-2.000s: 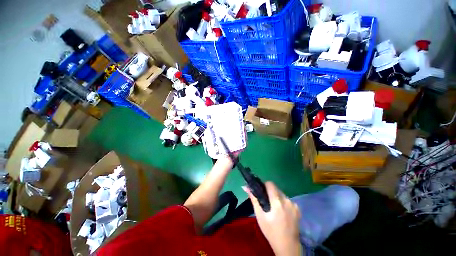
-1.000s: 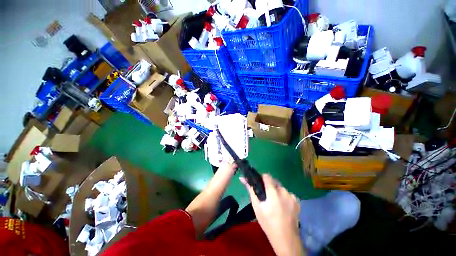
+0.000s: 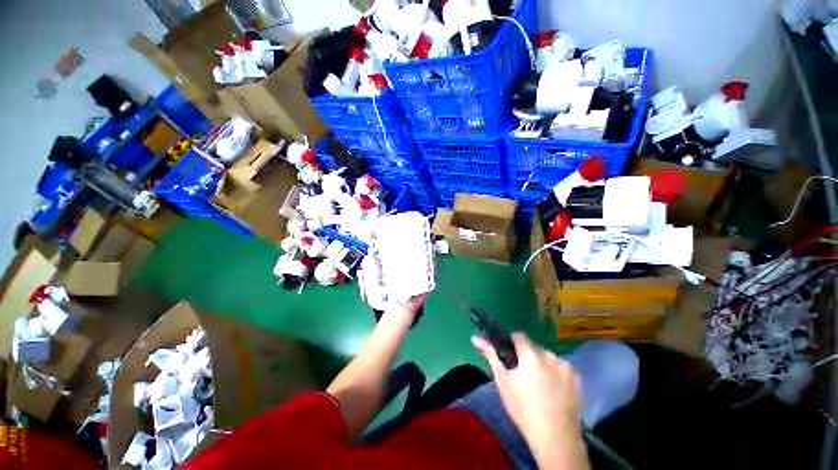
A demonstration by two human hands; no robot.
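Observation:
My left hand [image 3: 404, 307] holds a white rectangular casing [image 3: 399, 260] by its lower end, out over the floor. Its face is bright and washed out, so its details cannot be made out. My right hand [image 3: 542, 381] grips the black handle of an electric screwdriver [image 3: 494, 338], which points up and to the left. The screwdriver is apart from the casing, to its lower right. Its thin bit is blurred.
Stacked blue crates [image 3: 462, 92] of white cameras stand ahead. A small open cardboard box [image 3: 481, 228] and a pile of cameras [image 3: 323, 220] are on the green floor. A full carton [image 3: 606, 298] stands right, another [image 3: 170, 395] lower left.
The screwdriver, which lay across the casing's face, has moved away to the lower right with my right hand. The casing is still in my left hand. The view has shifted slightly.

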